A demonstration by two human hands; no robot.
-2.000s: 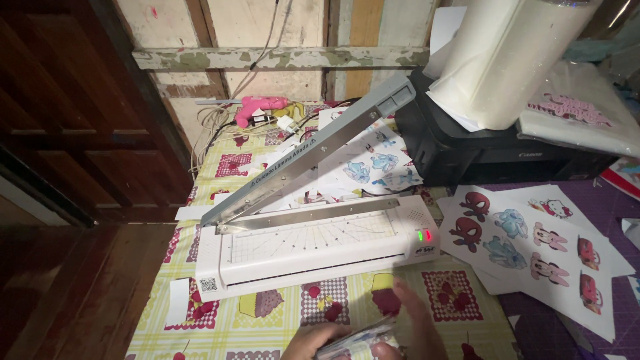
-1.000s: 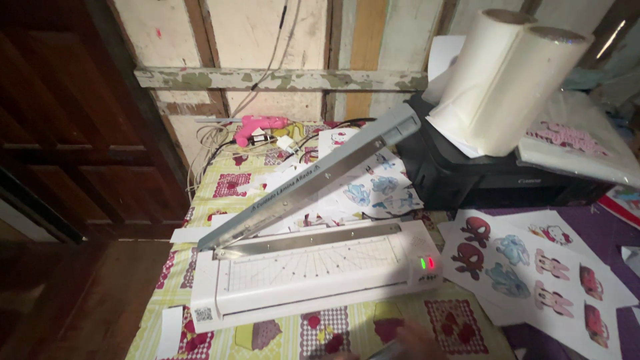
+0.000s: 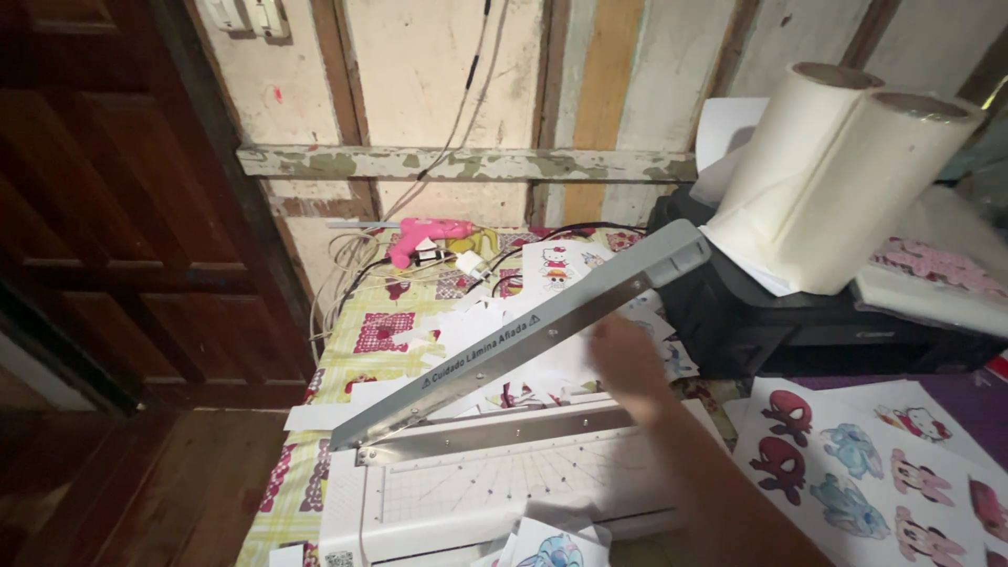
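My right hand [image 3: 626, 358] reaches over the white paper trimmer [image 3: 504, 480], its fingers behind the raised grey cutting arm [image 3: 520, 335]. The hand is blurred and partly hidden by the arm, so what it holds cannot be told. The blade arm slants up to the right from its hinge at the left end of the trimmer. A small stack of laminated cards [image 3: 559, 543], the top one with a blue cartoon figure, shows at the bottom edge before the trimmer. No part of my left hand shows.
Printed cartoon sheets [image 3: 850, 472] lie at the right, below a black printer [image 3: 795, 331] bearing two large film rolls [image 3: 827, 181]. Behind the trimmer are paper scraps [image 3: 465, 323], a pink glue gun [image 3: 429, 236] and tangled cables. A wooden door stands at the left.
My right hand has moved from the front of the trimmer to behind the raised arm. The left hand has left the view. The camera is closer to the trimmer.
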